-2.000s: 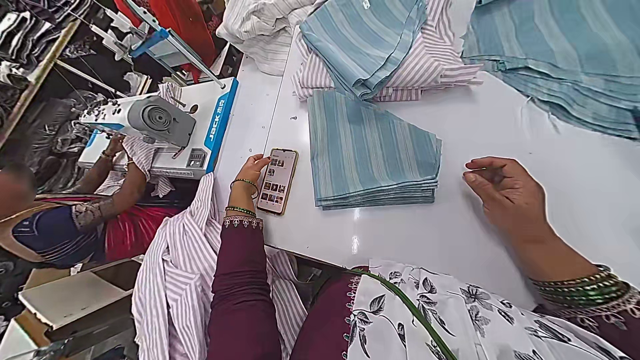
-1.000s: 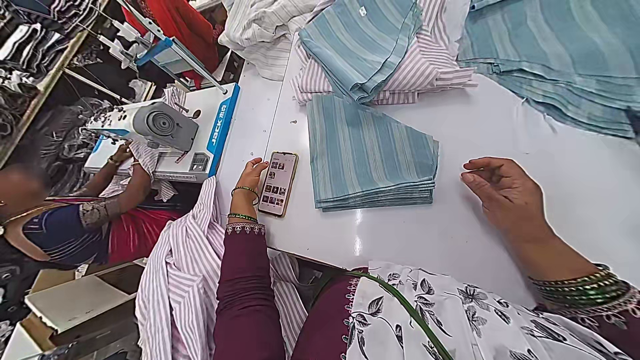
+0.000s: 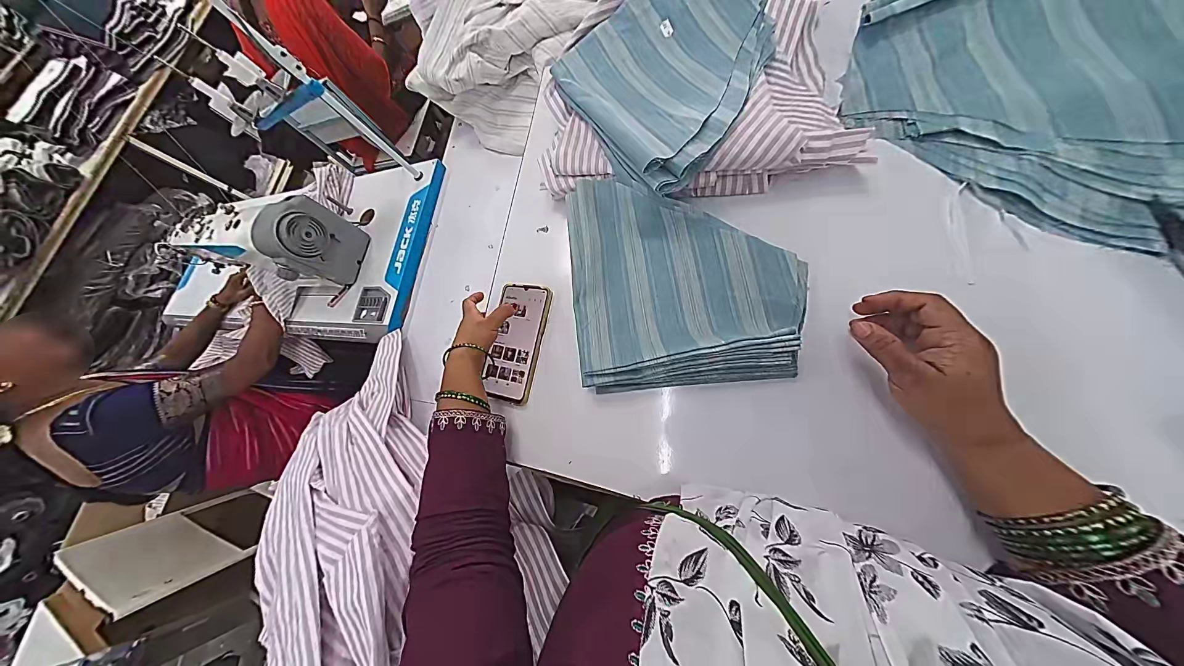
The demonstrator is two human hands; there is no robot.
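My left hand (image 3: 481, 335) is over a smartphone (image 3: 520, 350) that lies face up on the white table, a finger at the upper part of its lit screen. Right of the phone sits a neat stack of blue striped fabric pieces (image 3: 684, 287). My right hand (image 3: 934, 365) rests on the table to the right of that stack, holding nothing, with thumb and forefinger a little apart and the other fingers curled.
Blue striped cloth (image 3: 666, 83) lies on pink-and-white striped fabric (image 3: 795, 120) behind the stack. More blue fabric (image 3: 1027, 102) covers the back right. At left a person works at a Jack sewing machine (image 3: 310, 240). Striped cloth (image 3: 351, 518) hangs over the table's left edge.
My left hand has moved from the phone's left edge to over its screen, a finger now at the upper part. The right hand has stayed in place.
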